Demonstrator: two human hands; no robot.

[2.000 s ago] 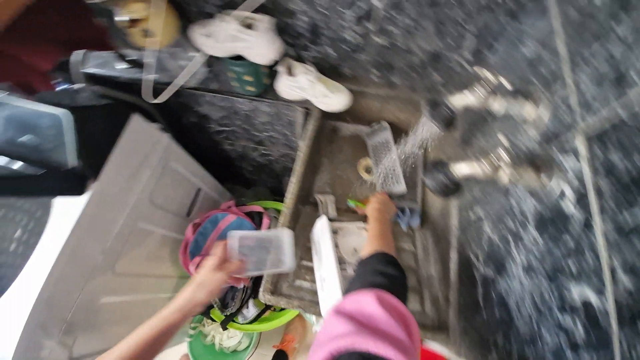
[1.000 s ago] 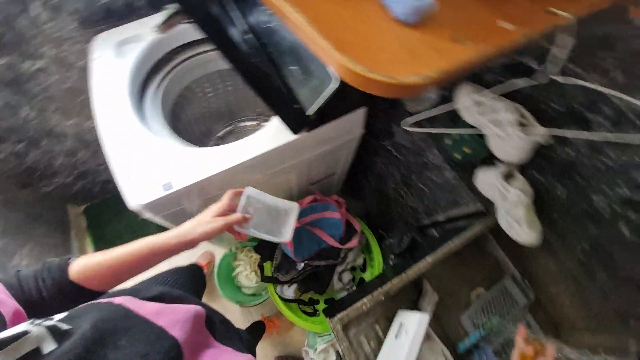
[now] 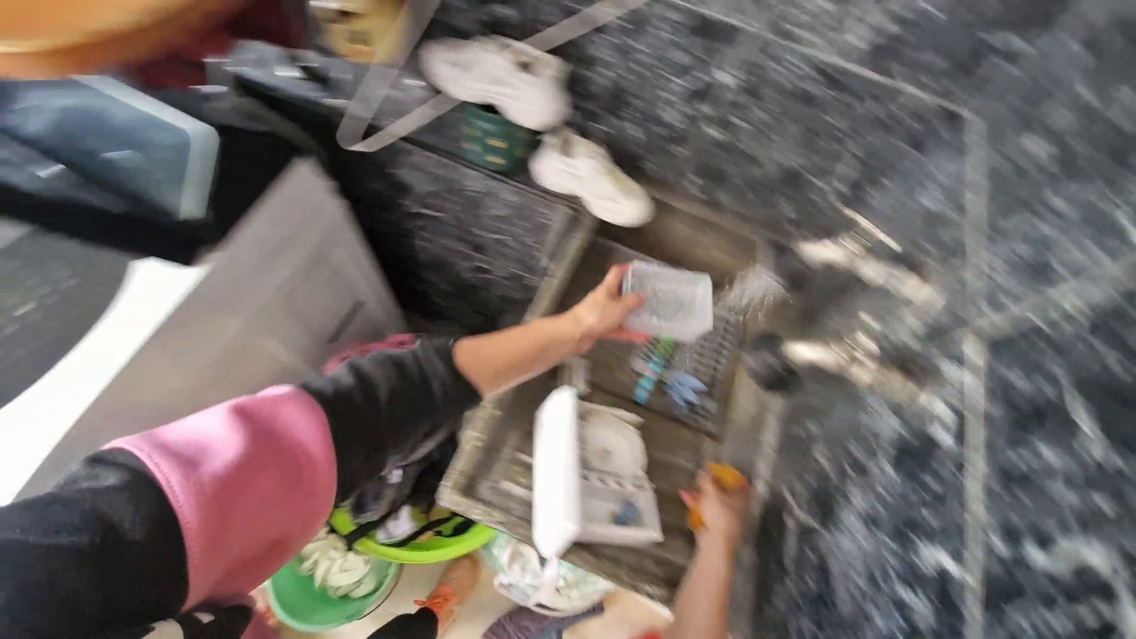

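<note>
My left hand point(image 3: 608, 311) grips a clear plastic container point(image 3: 670, 302) above the upper part of a stone sink point(image 3: 555, 266), close to the spraying water. Under and beside the container lie a plastic rack point(image 3: 710, 355), a green and blue brush-like item point(image 3: 655, 371) and a blue item point(image 3: 685, 390). Low at the right side of the sink, my right hand point(image 3: 717, 510) is closed around an orange-yellow thing point(image 3: 728, 477), too blurred to name. Between the hands, a white plastic case point(image 3: 621, 510) with a raised lid point(image 3: 556, 470) stands in the sink.
Two taps point(image 3: 852, 266) project from the dark marbled wall. White shoes point(image 3: 590, 177) and a green basket point(image 3: 495, 138) are on the ledge. Below left are a lime-green tub point(image 3: 426, 550) with clothes and a green basin point(image 3: 328, 612). A washing machine point(image 3: 231, 328) stands at the left.
The view has swung from the washing machine back to the sink. My left hand has moved with the container from beside the clothes tub to over the sink, by the running water.
</note>
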